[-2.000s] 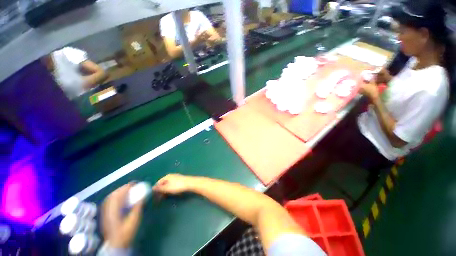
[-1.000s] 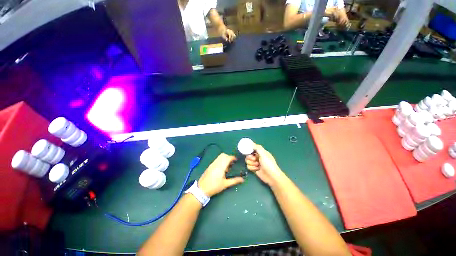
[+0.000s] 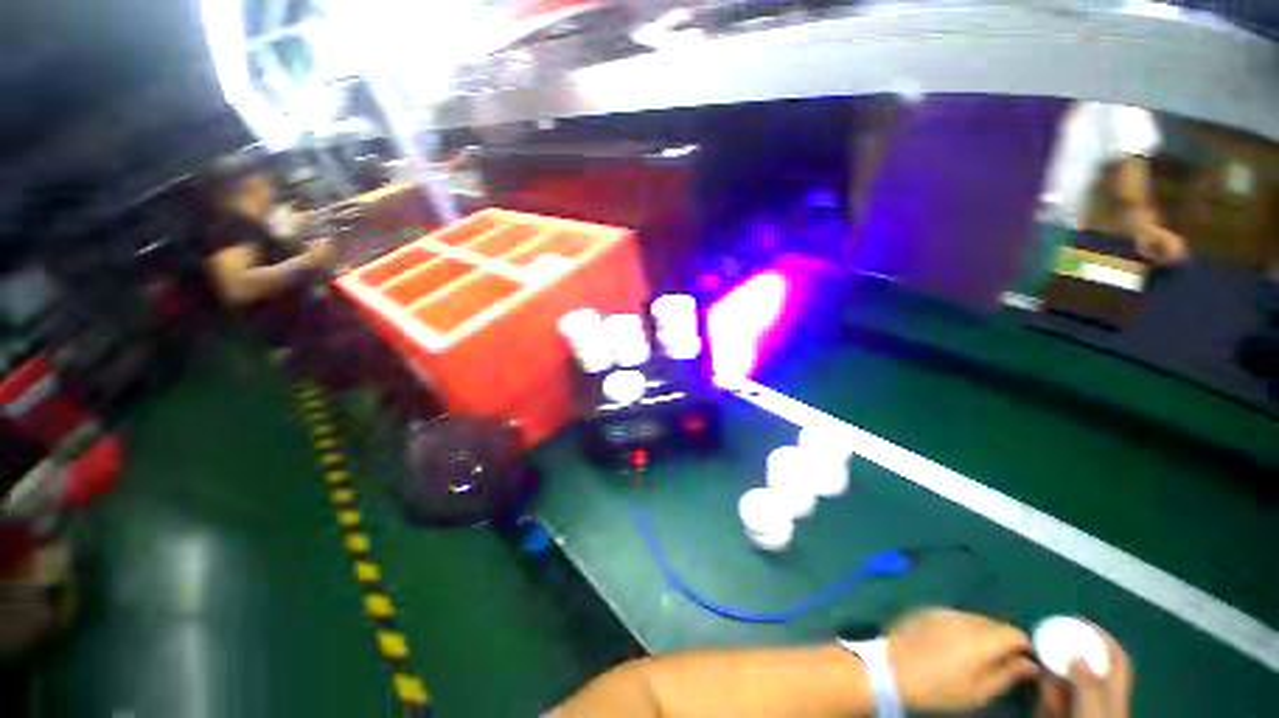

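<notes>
A white round charging case (image 3: 1069, 645) is in my right hand (image 3: 1108, 687), which is partly cut off by the bottom edge at the lower right. My left hand (image 3: 961, 659), with a white band at the wrist, is beside it, fingertips at the case's left edge. It is blurred, and I cannot tell if it grips anything. A blue cable (image 3: 743, 614) curves over the green bench (image 3: 673, 561) to a blue plug and thin black end left of my hands. Short columns of white cases (image 3: 793, 484) stand behind the cable.
A black box (image 3: 648, 432) with a red light carries more white cases. A red divided bin (image 3: 533, 365) stands left of it, above a round black object (image 3: 463, 470). Purple-pink glow (image 3: 758, 323) lies behind. A person (image 3: 253, 253) is far left; another person's arm (image 3: 1143, 211) is opposite.
The view has swung left, bringing the red bin and aisle into sight and moving my hands to the lower right. My left hand has come up to the case in my right hand.
</notes>
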